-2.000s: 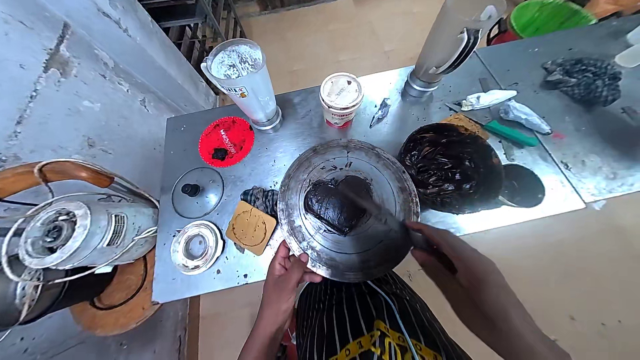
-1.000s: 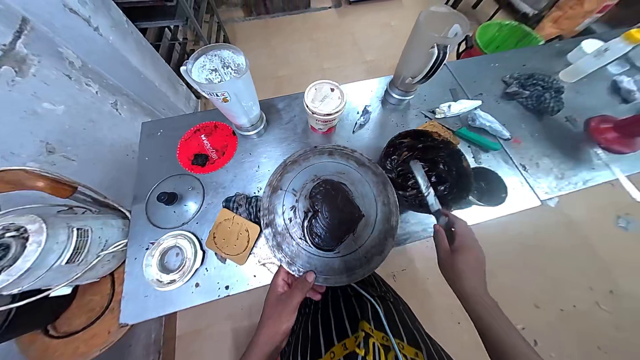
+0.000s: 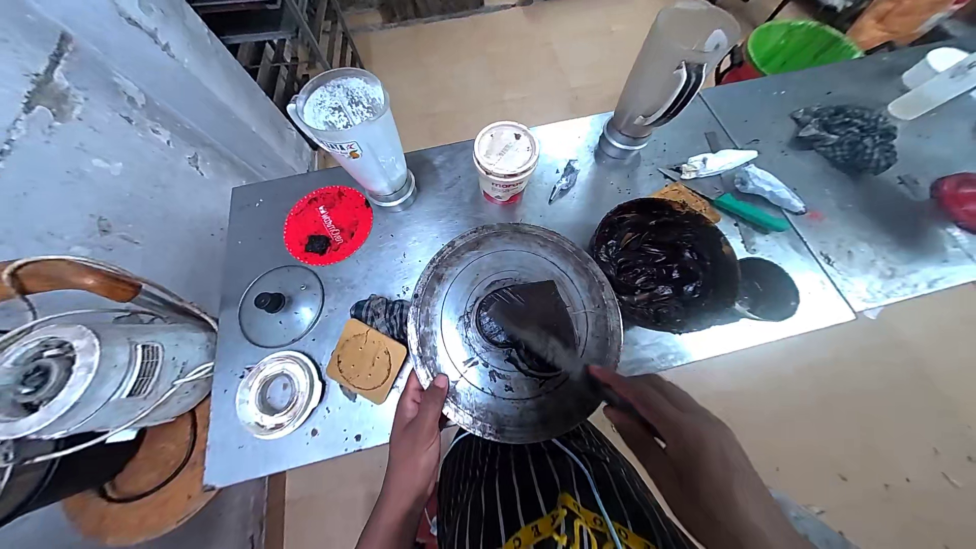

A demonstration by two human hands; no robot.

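My left hand (image 3: 419,412) grips the lower left rim of a round metal turntable plate (image 3: 450,381), thumb on top. A small cake coated in dark chocolate (image 3: 549,305) sits at its middle. In my right hand (image 3: 663,427) is the dark handle of a spatula (image 3: 541,343), its blade blurred and over the cake's lower part. To the right of the plate stands a bowl of dark, glossy chocolate spread (image 3: 656,259). Dark smears mark the plate around the cake.
Behind the plate stand a lidded tub (image 3: 506,160) and two blender jugs (image 3: 358,137), (image 3: 648,84). At left lie a red lid (image 3: 329,226), a glass lid (image 3: 281,306), a metal ring (image 3: 279,394) and a tan square board (image 3: 367,361). A green-handled knife (image 3: 751,212) lies beyond the bowl.
One second ago the spatula was in the bowl; my right hand has moved it left to the cake. My left hand still holds the plate's rim.
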